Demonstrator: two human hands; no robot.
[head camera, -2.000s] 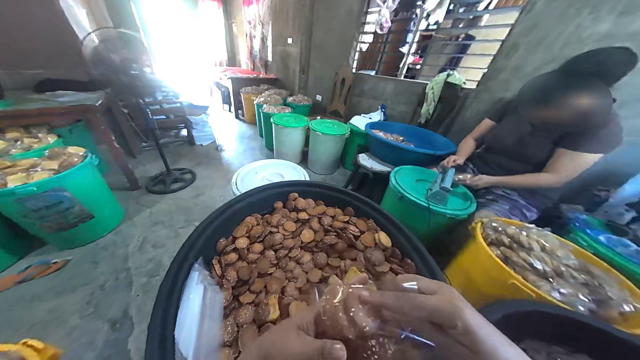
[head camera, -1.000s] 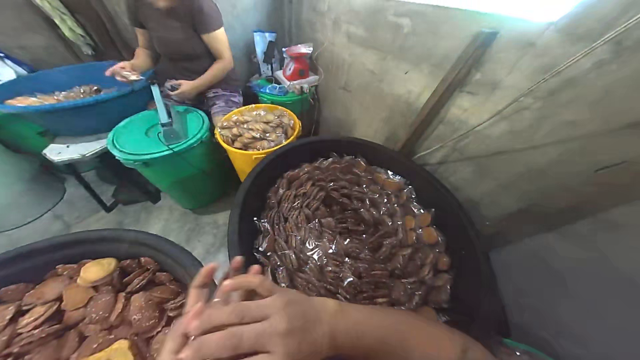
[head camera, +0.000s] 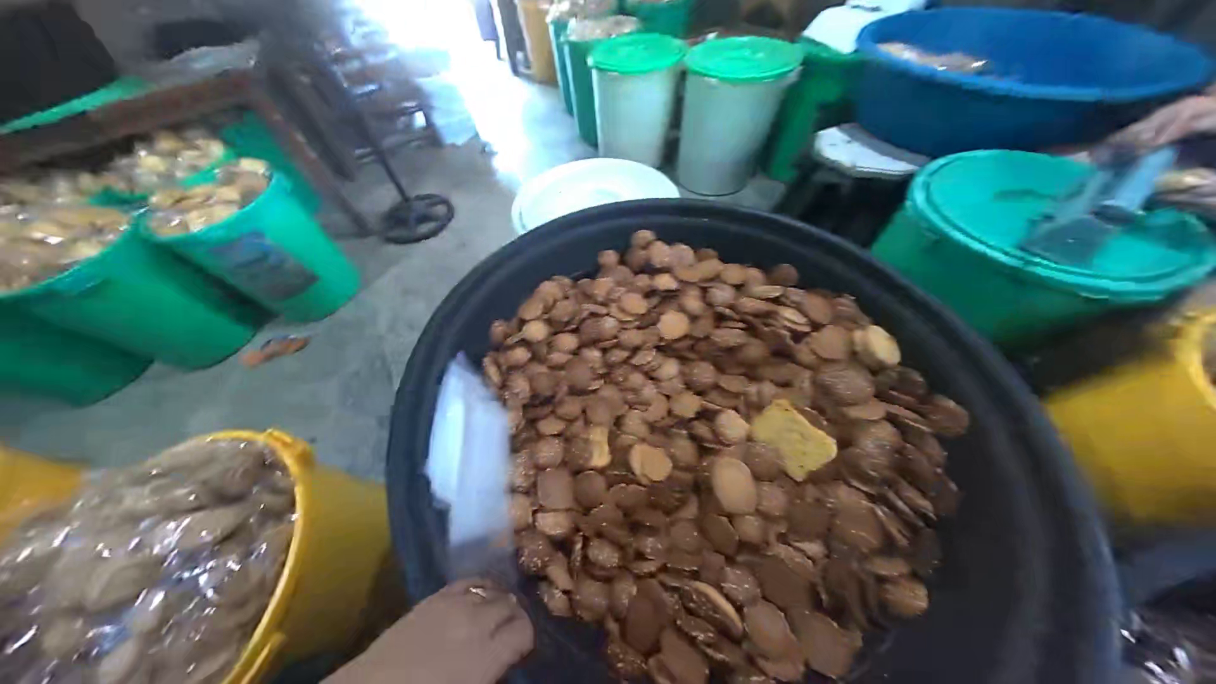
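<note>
A big black tub (head camera: 760, 217) holds a heap of round brown biscuits (head camera: 665, 380), with a yellowish piece (head camera: 794, 439) among them. Against the tub's inner left wall stands a stack of clear plastic bags (head camera: 467, 456), blurred. My left hand (head camera: 451, 635) is at the tub's left rim, its fingers at the lower end of the bags; whether they grip any bag cannot be told. My right hand is out of the frame.
Yellow buckets stand at the left (head camera: 313, 532) and right (head camera: 1130, 427). Green buckets (head camera: 275, 256) of packed goods are further left. A green lidded bucket (head camera: 1045, 228), a blue basin (head camera: 1026, 85) and a co-worker's hand (head camera: 1164, 123) are at right. A white round lid (head camera: 594, 190) lies beyond the tub.
The view has swung left from the tub of packed biscuits back to the loose ones. My left hand is now at the plastic bags; both hands were together before, and the right has left the view.
</note>
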